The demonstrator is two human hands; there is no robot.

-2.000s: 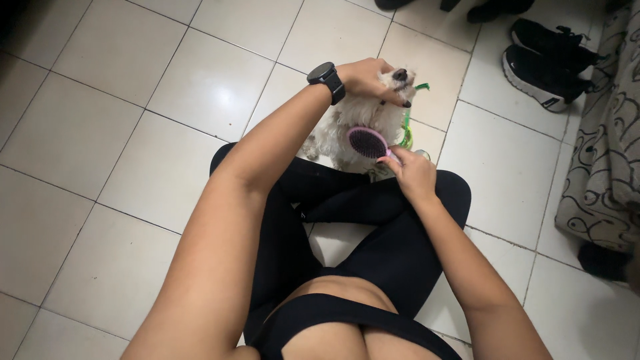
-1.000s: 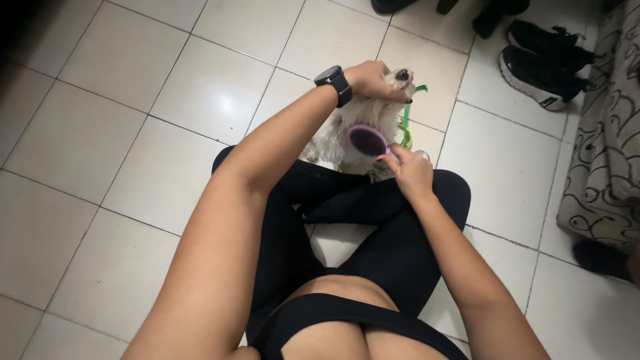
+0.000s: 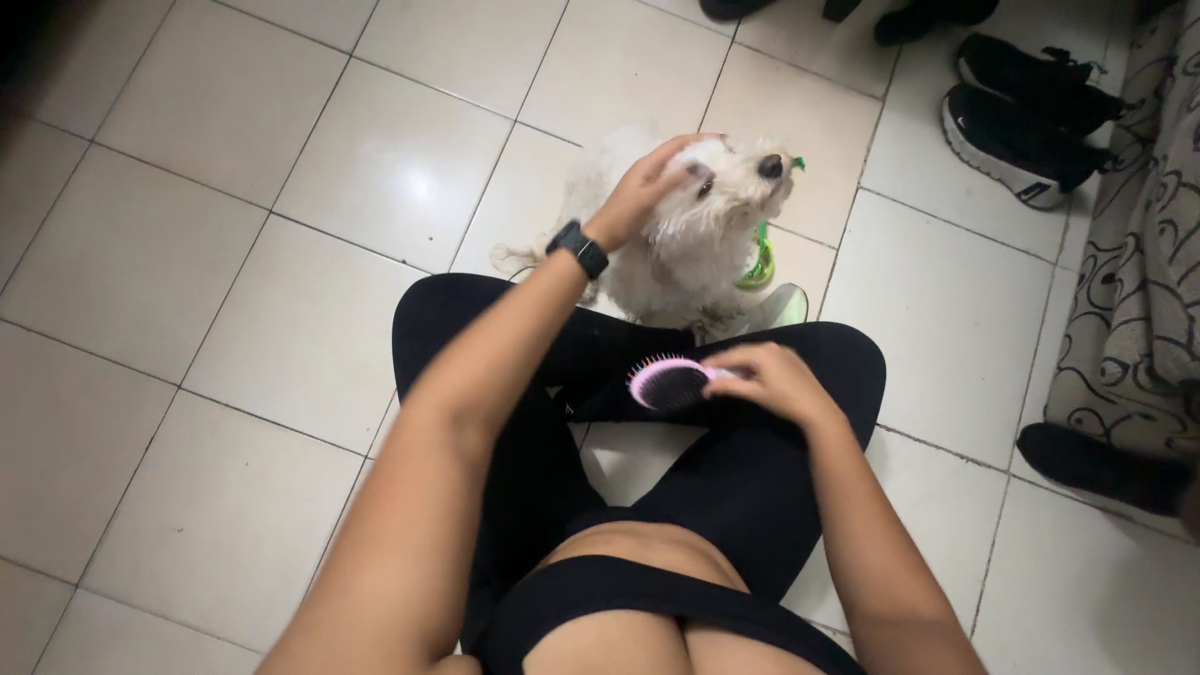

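A white, curly-coated small dog (image 3: 684,234) sits on the tiled floor in front of my crossed legs, its muzzle raised toward the upper right. My left hand (image 3: 656,183), with a dark watch (image 3: 577,249) on the wrist, rests on the side and top of the dog's head, fingers spread. In my right hand (image 3: 764,380) is the handle of a pink oval hairbrush (image 3: 670,383) with a dark pad and colourful bristles. The brush is over my legs, apart from the dog. A bright green object (image 3: 761,262) lies beside the dog's chest.
Black sneakers with pale soles (image 3: 1003,150) stand at the upper right. A patterned fabric cover (image 3: 1102,328) hangs along the right edge, with a dark shoe (image 3: 1097,464) beside it. More dark footwear (image 3: 933,17) shows at the top. Light tiles (image 3: 169,244) form the floor.
My right hand has drawn the brush away from the dog's chest, back over my legs. My left hand has moved from the dog's muzzle to its head.
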